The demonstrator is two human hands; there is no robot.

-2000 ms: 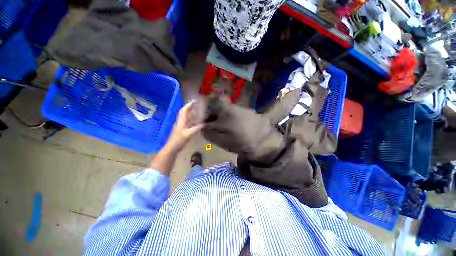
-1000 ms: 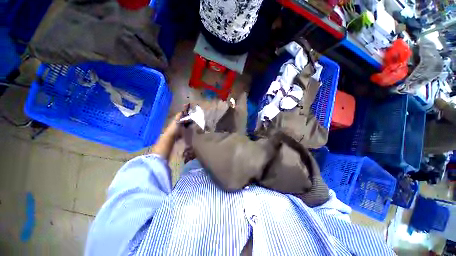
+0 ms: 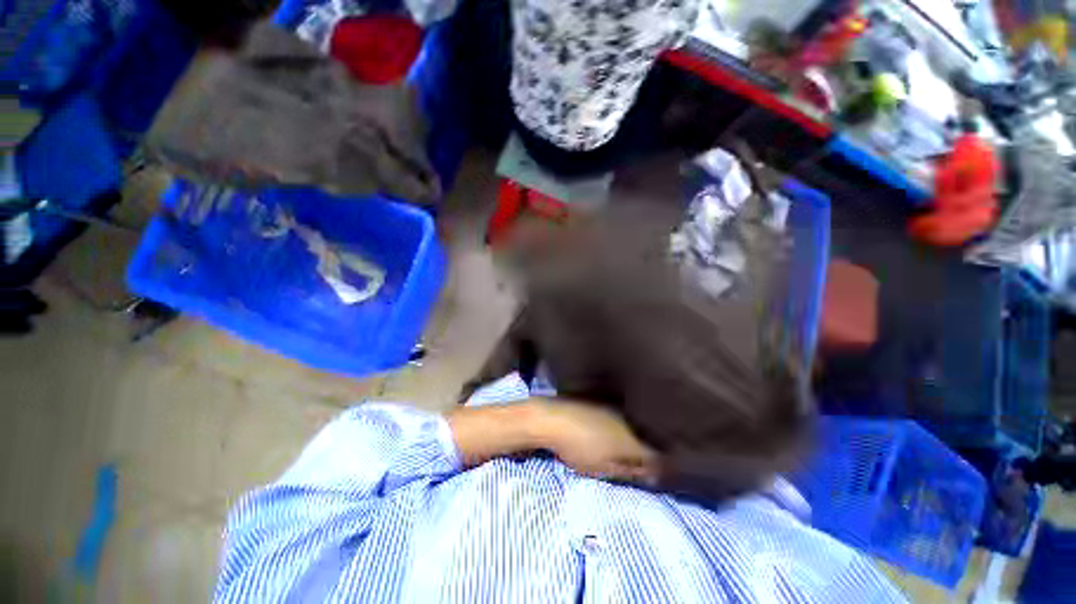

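A brown garment [image 3: 673, 342], bunched and blurred by motion, hangs in front of my chest and hides my right forearm. My left hand [image 3: 590, 439] reaches across my striped shirt to the garment's lower edge. Its fingers close on the cloth there, and the fingertips are hidden. My right hand is not visible; the right sleeve runs in under the garment. Behind it, a blue supply crate [image 3: 807, 260] holds brown cloth with white parts [image 3: 715, 224].
An open blue crate [image 3: 283, 336] with pale strips stands on the floor at left, brown cloth [image 3: 295, 118] above it. A seated person [image 3: 590, 71] is ahead beside a red stool [image 3: 510, 210]. More blue crates [image 3: 903, 490] stand at right, below a red-edged table [image 3: 755, 89].
My left hand has moved from the garment's far left end in to its lower edge near my chest. The garment has swung up and to the right, covering more of the supply crate.
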